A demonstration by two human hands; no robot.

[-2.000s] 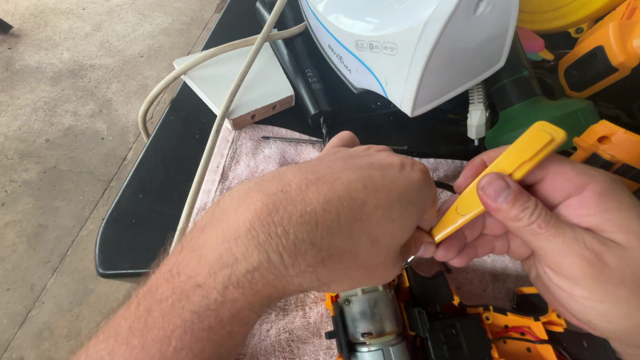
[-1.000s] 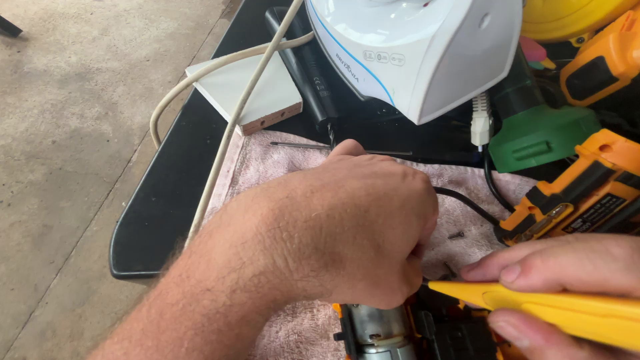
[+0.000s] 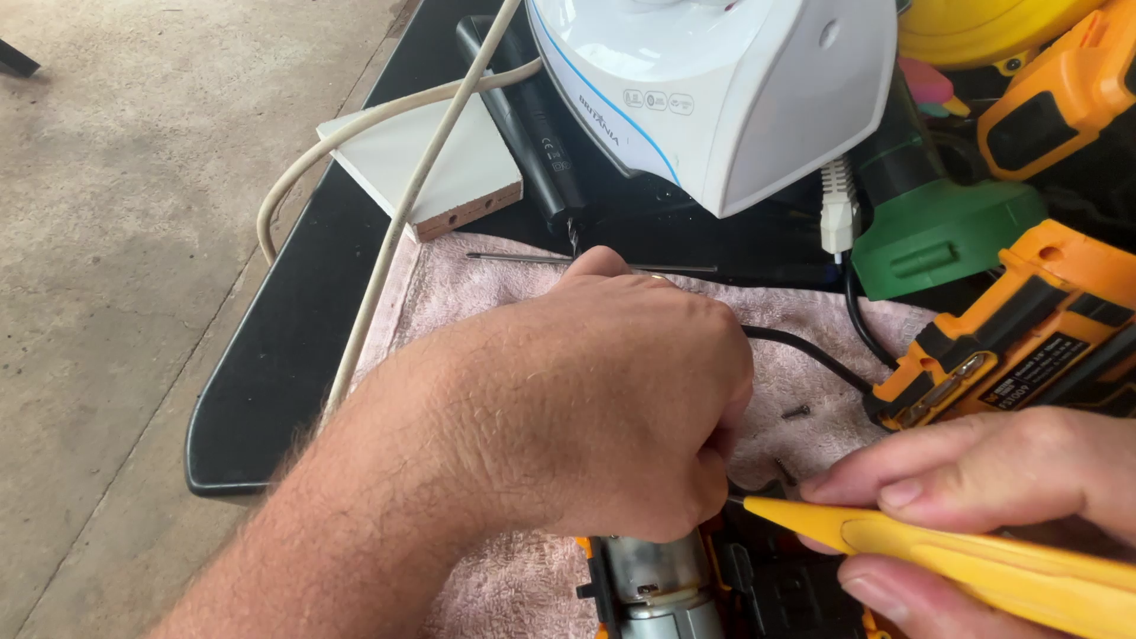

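Observation:
My left hand (image 3: 568, 399) is curled over the upper side of an opened orange and black power tool housing, its fingertips hidden beneath it; what it holds cannot be seen. Between the thumb and fingers of my right hand (image 3: 994, 479) is a yellow-handled tool (image 3: 932, 550), its thin metal tip close to the left fingers. Below the hands a silver electric motor (image 3: 657, 586) sits in the housing, partly out of frame. The housing lies on a pink towel (image 3: 515, 577). Two small screws, one a dark screw (image 3: 796, 412), lie on the towel between the hands.
A white appliance (image 3: 710, 98) stands at the back, beside a black cordless tool (image 3: 532, 124) with a drill bit. A white board (image 3: 435, 169), beige cable (image 3: 417, 186), thin metal rod (image 3: 515, 258), green tool part (image 3: 950, 231) and orange housing half (image 3: 1021, 328) surround the towel.
My right hand has moved down and right, and the yellow tool has tilted from steeply upright to nearly flat. The orange housing half and a screw behind it have come into sight.

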